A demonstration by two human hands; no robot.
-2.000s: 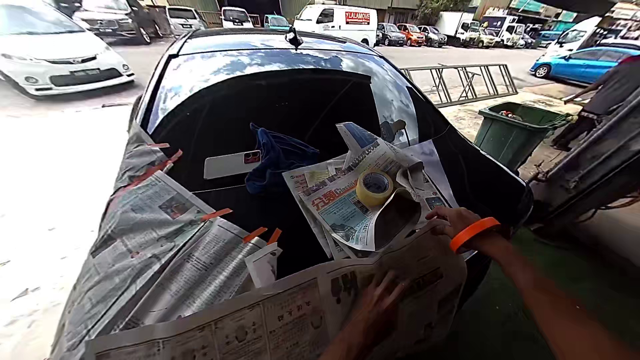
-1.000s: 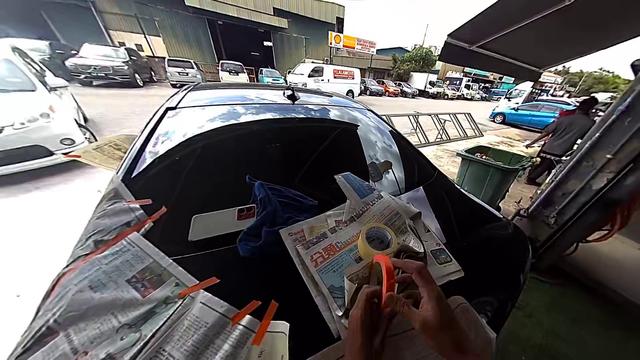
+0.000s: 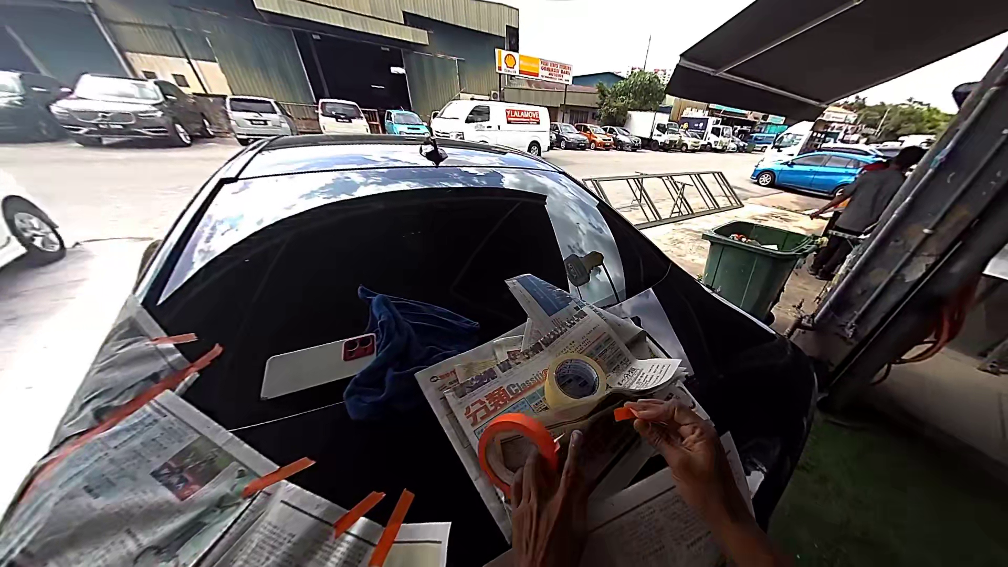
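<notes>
My left hand (image 3: pixel 547 496) grips a roll of orange masking tape (image 3: pixel 517 431) over newspaper sheets. To its right, my right hand (image 3: pixel 681 441) pinches a short piece of orange tape (image 3: pixel 624 413) between thumb and fingers. A wider roll of cream tape (image 3: pixel 575 380) lies on a stack of newspapers (image 3: pixel 504 370) on the rear of a black car. Beside the stack are a crumpled blue cloth (image 3: pixel 402 342) and a white phone (image 3: pixel 303 372). Newspaper (image 3: pixel 134 488) covers the car's left side, with orange tape strips (image 3: pixel 277 476) on it.
The rear window (image 3: pixel 378 252) spans the area ahead. Beyond the car's right side stand a green bin (image 3: pixel 752 272), a metal frame (image 3: pixel 669 197) and a person (image 3: pixel 866 197). A rusty metal post (image 3: pixel 906 236) leans at the right. Parked vehicles line the far side.
My right hand was by the newspaper's edge two seconds ago, with the orange roll around that wrist. The roll is now in my left hand, and a short tape piece is in my right.
</notes>
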